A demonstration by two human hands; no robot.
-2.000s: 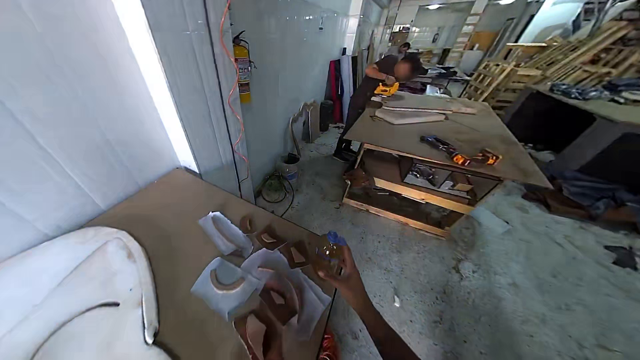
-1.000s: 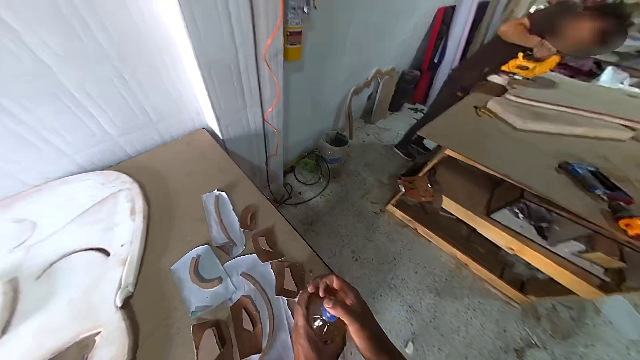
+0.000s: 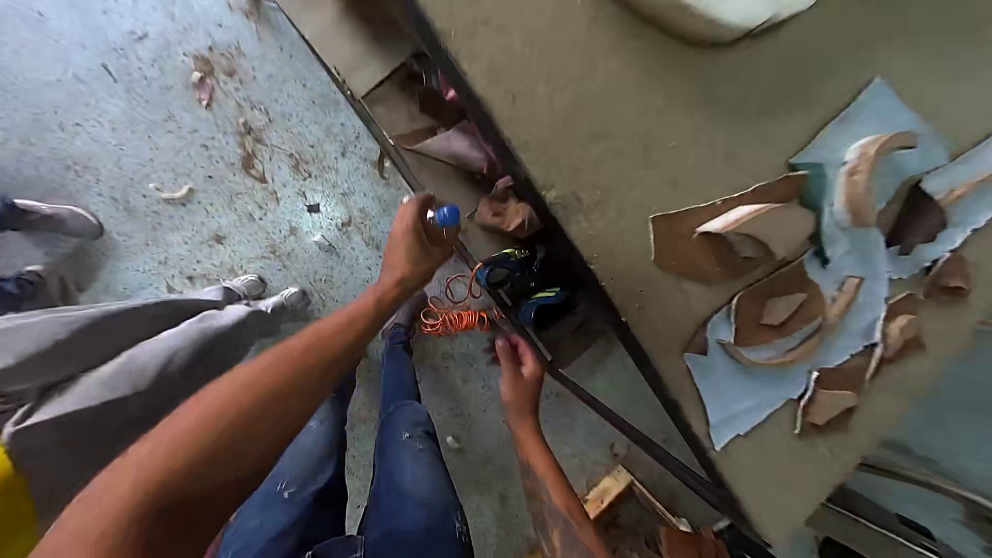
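Note:
My left hand [image 3: 417, 244] is closed around a small clear bottle with a blue cap [image 3: 446, 216], over the edge of the lower shelf. My right hand [image 3: 519, 376] is lower and to the right, fingers loosely bent, with nothing visible in it. Near both hands are a coiled orange cord [image 3: 456, 321] and dark shoes with blue and yellow-green parts [image 3: 508, 267]. On the brown tabletop [image 3: 589, 139] to the right lie cut brown pieces [image 3: 686, 244], curved strips [image 3: 856, 182] and pale blue-white sheets [image 3: 732, 403].
The table's dark edge [image 3: 577, 267] runs diagonally beside my hands. Crumpled brown material [image 3: 508, 213] lies on the lower shelf. Another person's grey-trousered legs [image 3: 124, 349] stand at left. Scraps litter the floor [image 3: 302, 132]; a wooden piece [image 3: 608, 492] is below.
Both hands were together at the bottle one second ago; now they are apart, with the bottle in my left hand. The view has swung sharply down to my legs and the floor.

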